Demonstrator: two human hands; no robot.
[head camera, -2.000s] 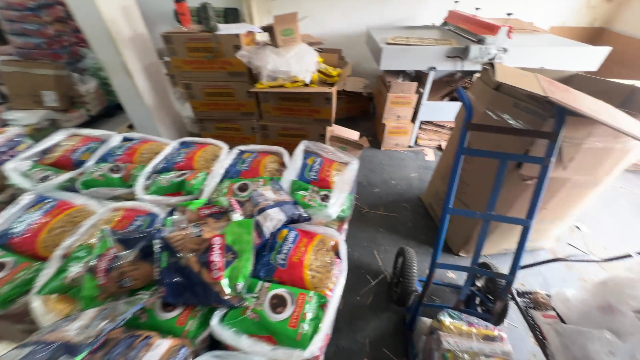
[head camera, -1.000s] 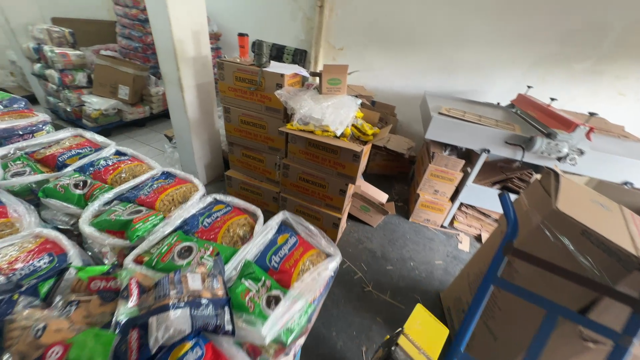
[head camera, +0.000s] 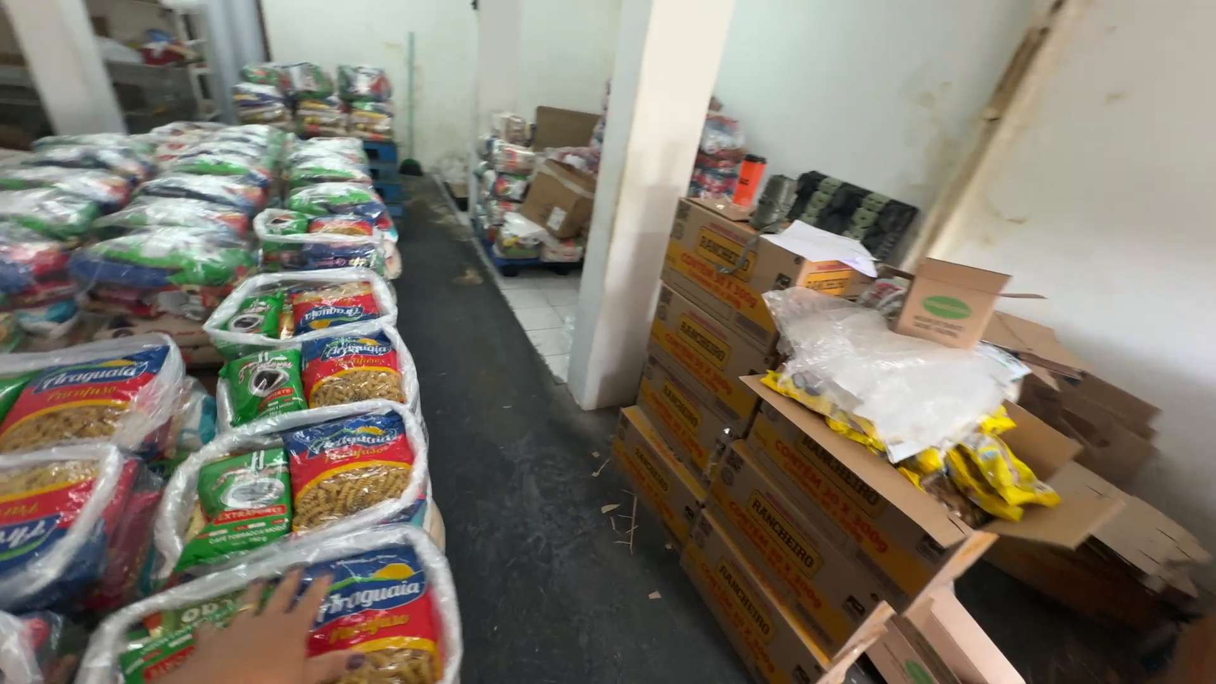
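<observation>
My left hand (head camera: 261, 632) is at the lower left with its fingers spread, over or touching a green coffee pack in the nearest open plastic bag. Beside the hand in that bag lies a pasta pack (head camera: 375, 603). Behind it, more open clear bags (head camera: 418, 456) stand in a row, each showing a green coffee pack (head camera: 242, 499) and a pasta pack (head camera: 349, 465). A blurred brownish shape at the lower right edge may be my right hand; its form cannot be made out.
Stacked cardboard boxes (head camera: 788, 551) stand right of the dark floor aisle (head camera: 513, 475). One open box holds yellow packs (head camera: 997, 470) under clear plastic (head camera: 883, 370). A white pillar (head camera: 646, 190) rises behind. Filled bags (head camera: 171, 256) are piled at the far left.
The view has swung left, and the blue hand truck is out of sight. My left hand has come into view over the nearest bag.
</observation>
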